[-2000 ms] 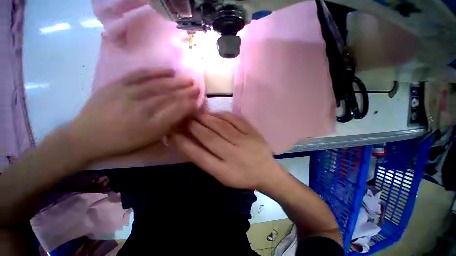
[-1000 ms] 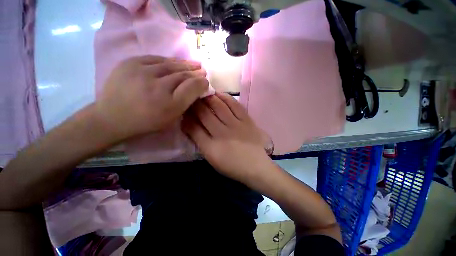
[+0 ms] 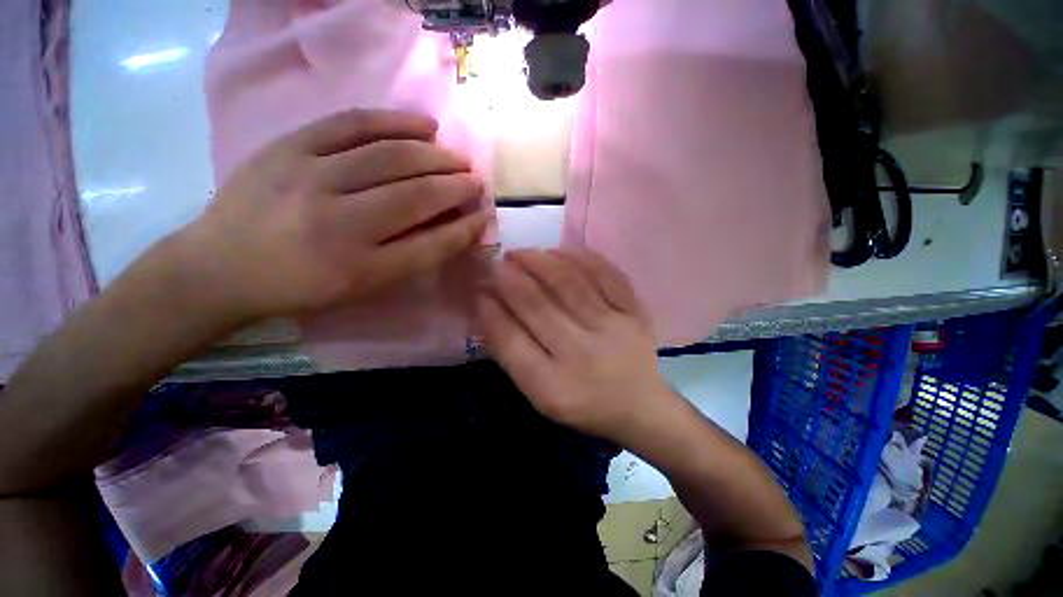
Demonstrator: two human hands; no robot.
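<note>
A pink garment panel [image 3: 391,332] lies on the white table, its upper part near the lit needle [image 3: 463,61]. My left hand [image 3: 350,210] lies flat on the panel, fingers pointing right to its right edge. My right hand [image 3: 577,338] is at the panel's lower right edge, fingertips close to my left fingertips; the fingertips are blurred, and whether they pinch the edge cannot be told. A pile of small pink pieces [image 3: 699,175] lies right of the needle plate [image 3: 530,173].
Black-handled shears [image 3: 872,222] lie right of the pile. Long pink panels [image 3: 29,187] are stacked at the far left. A blue crate [image 3: 816,432] stands below the table at right. Crumpled pink fabric [image 3: 216,484] lies low at left. The machine head [image 3: 560,12] is at the top.
My right hand has moved down and right, away from my left hand. My left hand is spread flatter on the panel. The view has shifted slightly.
</note>
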